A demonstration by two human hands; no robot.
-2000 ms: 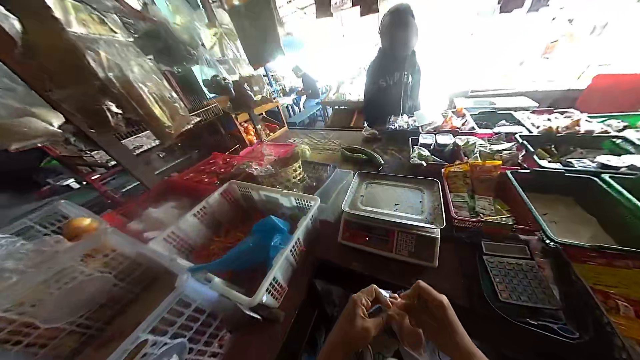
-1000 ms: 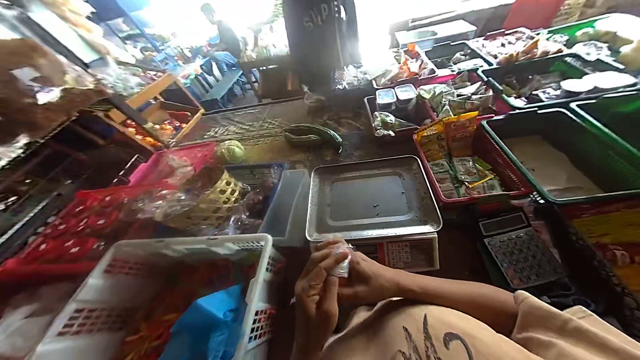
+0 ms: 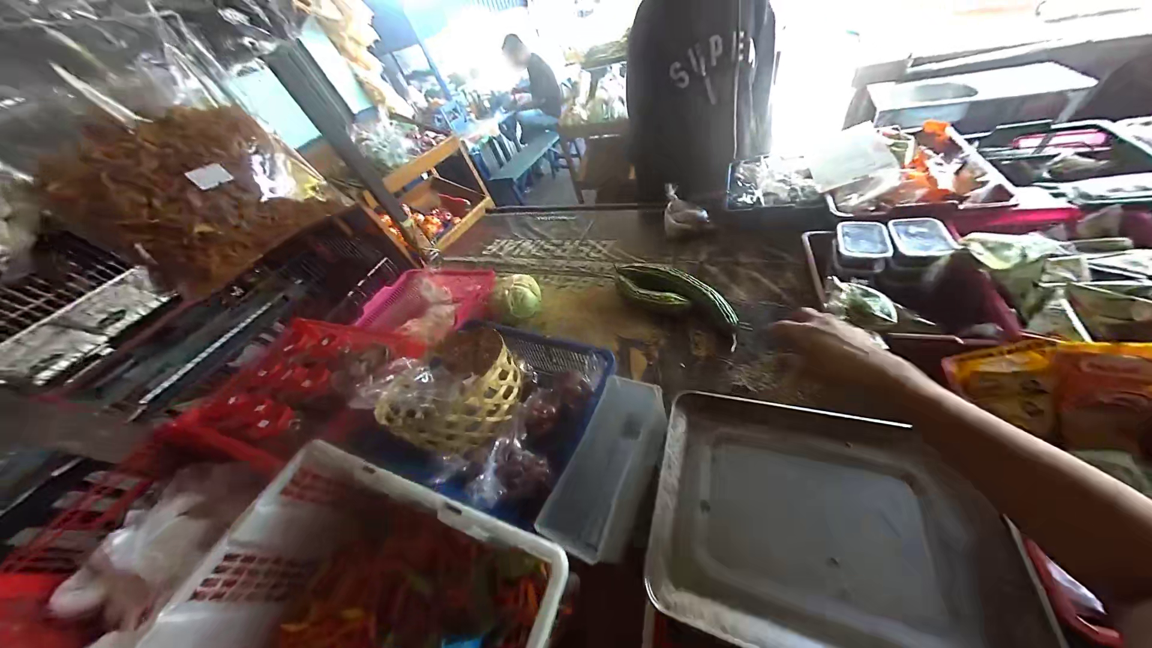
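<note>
My right hand (image 3: 823, 335) reaches from the right edge over the corner of the scale's metal pan (image 3: 810, 522) to the dark tabletop beyond. It is blurred, and whether anything is in its fingers cannot be made out. Two green striped gourds (image 3: 679, 292) lie to its left, apart from it. Farther back stands a small knotted plastic bag (image 3: 686, 216). A green cabbage (image 3: 517, 298) sits left of the gourds. My left hand is out of view.
A white basket of chillies (image 3: 423, 576), a blue basket (image 3: 598, 360) with a woven bamboo basket (image 3: 459, 396), and a clear plastic box (image 3: 605, 468) stand left of the scale. Packaged goods (image 3: 1008, 382) fill crates at right. A person in a dark top (image 3: 702, 99) stands across the table.
My hands were together in front of the scale; now my right arm is stretched out over the table and my left hand has left the view. The view has swung and moved nearer the table.
</note>
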